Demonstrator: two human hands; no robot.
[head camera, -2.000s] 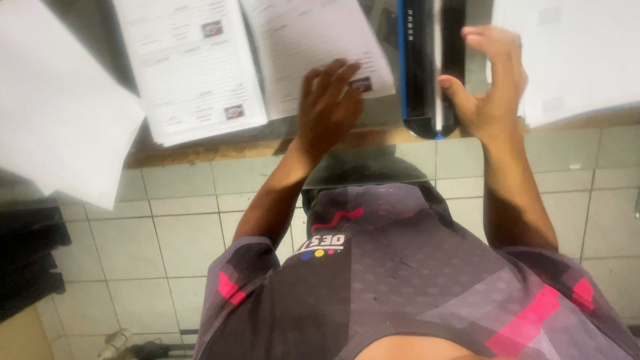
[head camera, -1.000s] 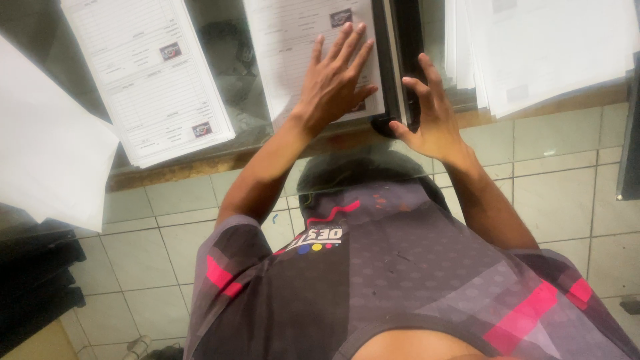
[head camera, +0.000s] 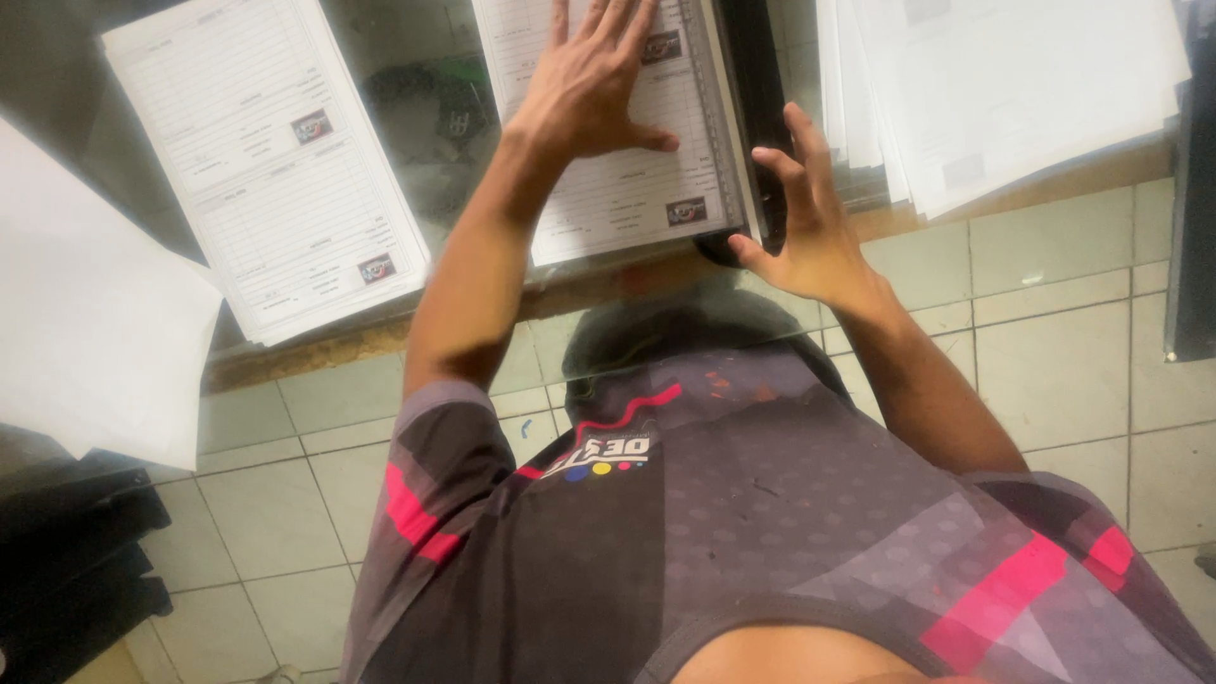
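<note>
My left hand (head camera: 594, 90) lies with spread fingers on a printed form sheet (head camera: 627, 190) at the top middle, its fingertips near the top edge of the view. Along that sheet's right side runs a dark bar-shaped device (head camera: 750, 85) with a pale strip; whether it is a stapler, a binder or a trimmer, I cannot tell. Just right of the device's near end is my right hand (head camera: 803, 214), fingers curled and apart, holding nothing. A stack of printed forms (head camera: 275, 180) lies tilted to the left of my left arm.
Large blank-looking white sheets (head camera: 85, 285) hang past the table's edge at the left. A pile of white paper (head camera: 1026, 95) lies at the right. The glass-topped table has a wooden edge (head camera: 313, 359). Dark stacked objects (head camera: 76, 541) stand at the lower left, above the tiled floor.
The printed sheet, beside the device's left edge with a gap two seconds ago, now meets the device. My left hand has moved farther up the sheet. The view has shifted somewhat.
</note>
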